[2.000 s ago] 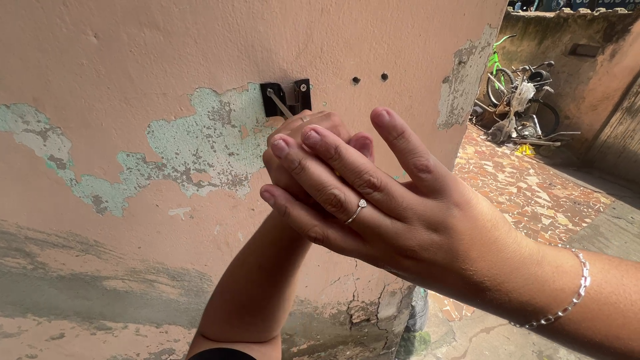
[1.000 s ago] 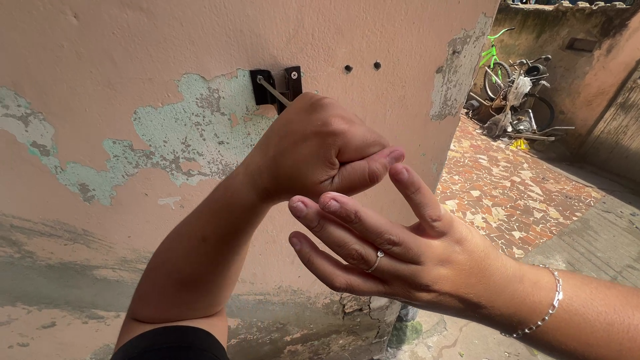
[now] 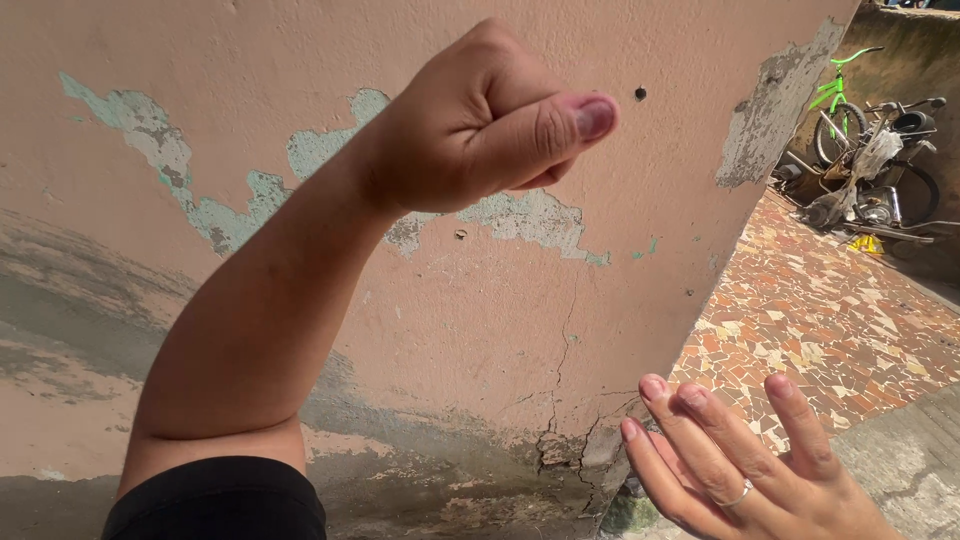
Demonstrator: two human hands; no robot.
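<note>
My left hand (image 3: 495,124) is closed in a fist in front of the peeling painted wall (image 3: 457,315), at the upper middle, with its thumb pointing right. The thin metal tool that showed at this hand earlier is hidden behind it, and so is the black bracket on the wall. A dark round hole or plug (image 3: 640,94) in the wall shows just right of my thumb. Low at the right is my right hand (image 3: 720,457), fingers apart and nothing between them, with a ring on one finger. The two hands do not touch.
The wall's corner edge (image 3: 701,307) runs down at the right. Beyond it lies a floor of broken tile pieces (image 3: 802,315). A green bicycle (image 3: 836,97) and a heap of metal parts (image 3: 870,187) stand against a far wall.
My right hand has come away from my left and moved down to the right. My left fist now covers the bracket and the tool, which showed before. The view has shifted somewhat.
</note>
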